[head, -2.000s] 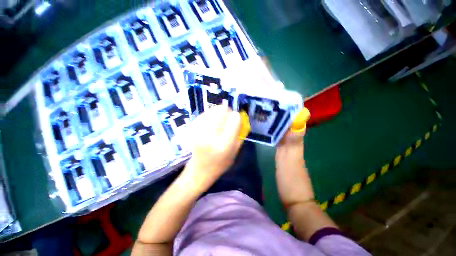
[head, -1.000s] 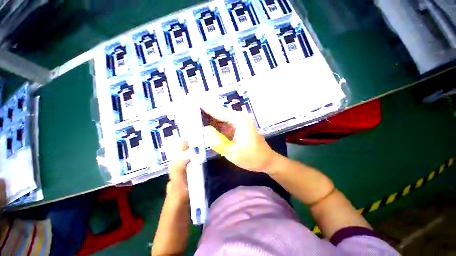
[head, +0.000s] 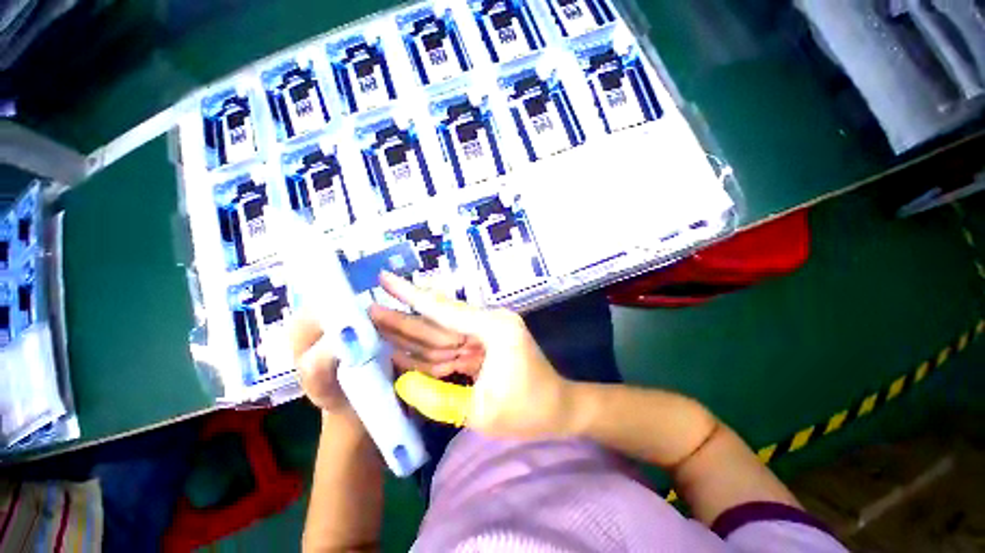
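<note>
A long blue-white strip (head: 373, 394), perhaps packs seen edge-on, slants up from my lap over the tray and has dark blue tabs. My left hand (head: 324, 373) is closed around its left side. My right hand (head: 502, 373) is palm up at its right, thumb in a yellow cover apart from the fingers. Its fingertips are near or touching a dark flat piece (head: 380, 266); I cannot tell whether that belongs to the held packs. The carrier tray (head: 717, 205) holds rows of clear packs with white-and-black parts (head: 502, 246). Its front right shows bare white backing.
Green bench top (head: 119, 292) surrounds the tray. Another tray (head: 27, 378) lies at far left, by a striped sleeve or garment (head: 49, 518). Grey-white sheets (head: 886, 76) lie at upper right. Red stools (head: 718, 265) stand below the bench edge.
A second ago the strip was nearly upright; now its top leans left. My right hand has turned more palm-up, with its fingers spread, uncovering more front-row packs. Earlier, two packs were held face up.
</note>
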